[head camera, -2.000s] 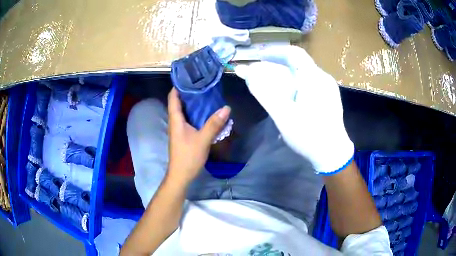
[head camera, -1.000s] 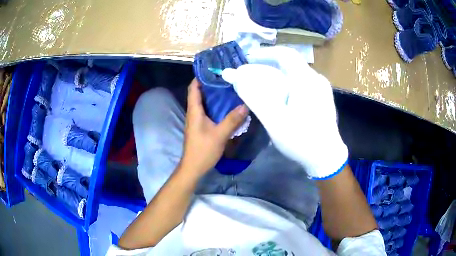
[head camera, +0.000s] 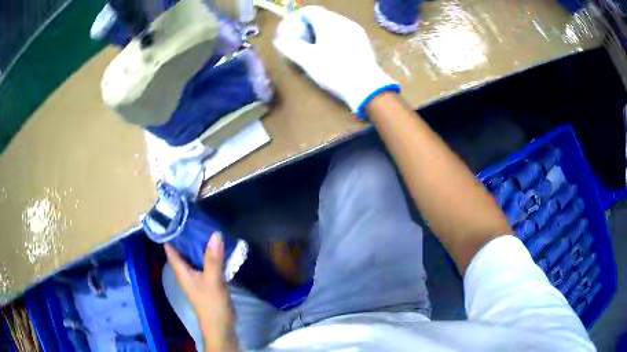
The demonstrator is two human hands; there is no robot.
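Observation:
My bare left hand (head camera: pixel 204 292) holds a small blue denim boot (head camera: pixel 196 237) below the bench edge, its closed toe-side end up to the left and its pale fleece trim (head camera: pixel 236 260) to the lower right. My gloved right hand (head camera: pixel 331 55) is over the bench at the top centre, fingers curled beside a pale, thin nozzle-like item (head camera: pixel 273 7); whether it grips anything is hidden. Another denim boot (head camera: pixel 220 96) sits under the cream press pad (head camera: pixel 155 69), on a pale base (head camera: pixel 237 125).
Crumpled white cloth (head camera: pixel 180 165) lies at the bench edge under the press. Blue crates with denim boots stand below the bench, left (head camera: pixel 144 295) and right (head camera: pixel 597 247). Another boot (head camera: pixel 399 14) lies at the back. The brown bench (head camera: pixel 316 124) curves across.
The view has turned. My right hand has moved away from the boot to the back of the bench. My left hand still holds the boot, now lower left in view.

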